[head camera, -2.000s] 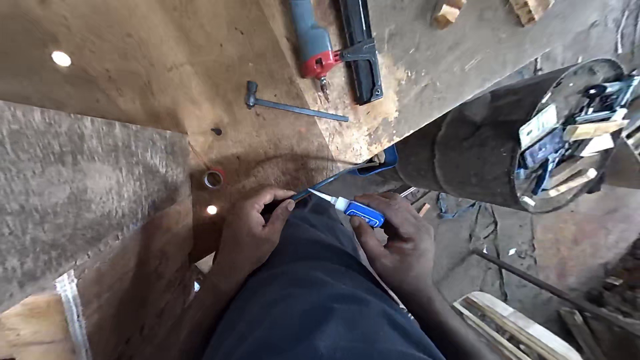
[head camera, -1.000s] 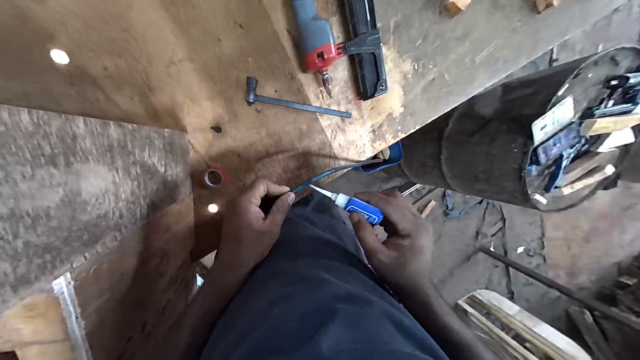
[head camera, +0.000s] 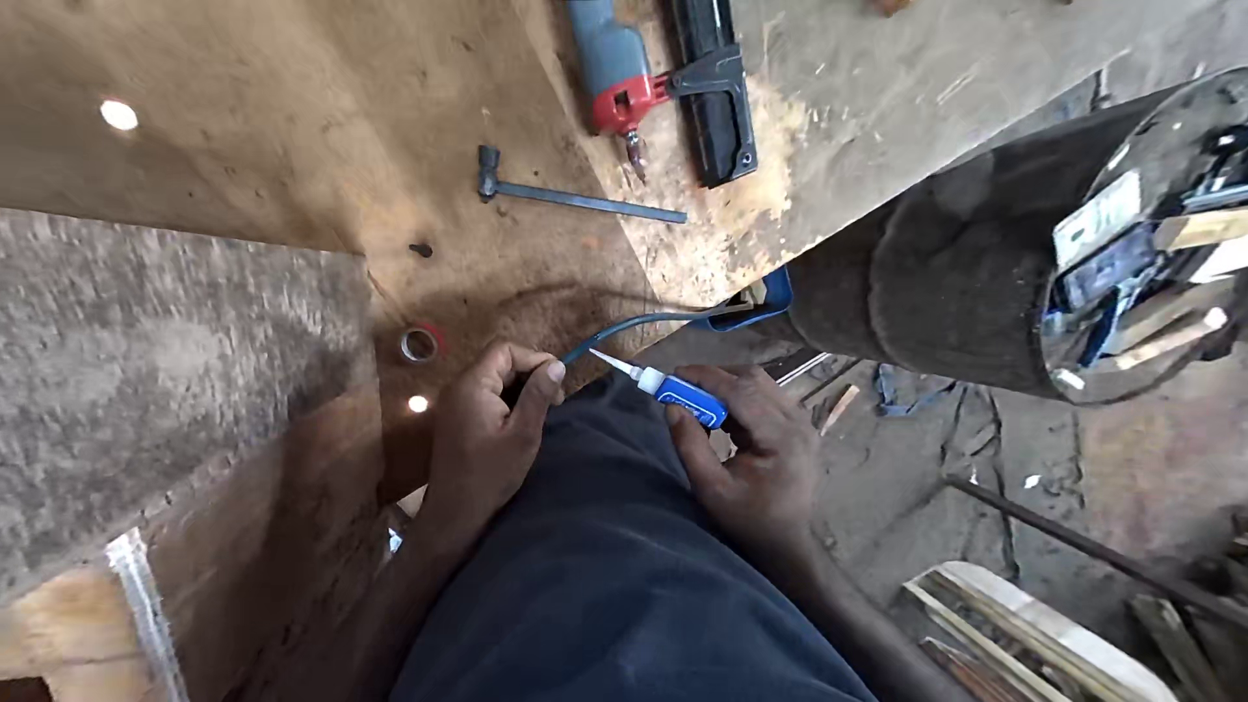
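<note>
My left hand [head camera: 492, 419] pinches the end of a thin blue-green flexible strip [head camera: 639, 320] between thumb and fingers. The strip curves right to the wooden table's edge, by a blue container [head camera: 775, 300]. In my right hand [head camera: 760, 453] is a small blue glue bottle [head camera: 690, 402] with a white nozzle, its tip pointing left at the strip, close to my left fingertips. Whether the tip touches the strip I cannot tell. A small hammer [head camera: 585, 200] with a metal handle lies on the table above my hands.
A grey and red power tool [head camera: 619, 88] and a black clamp-like tool [head camera: 717, 107] lie at the table's top. A tape roll [head camera: 419, 343] sits left. A dark metal drum [head camera: 936, 244] holding wood scraps and oddments stands right. Wood pieces [head camera: 1033, 634] are at lower right.
</note>
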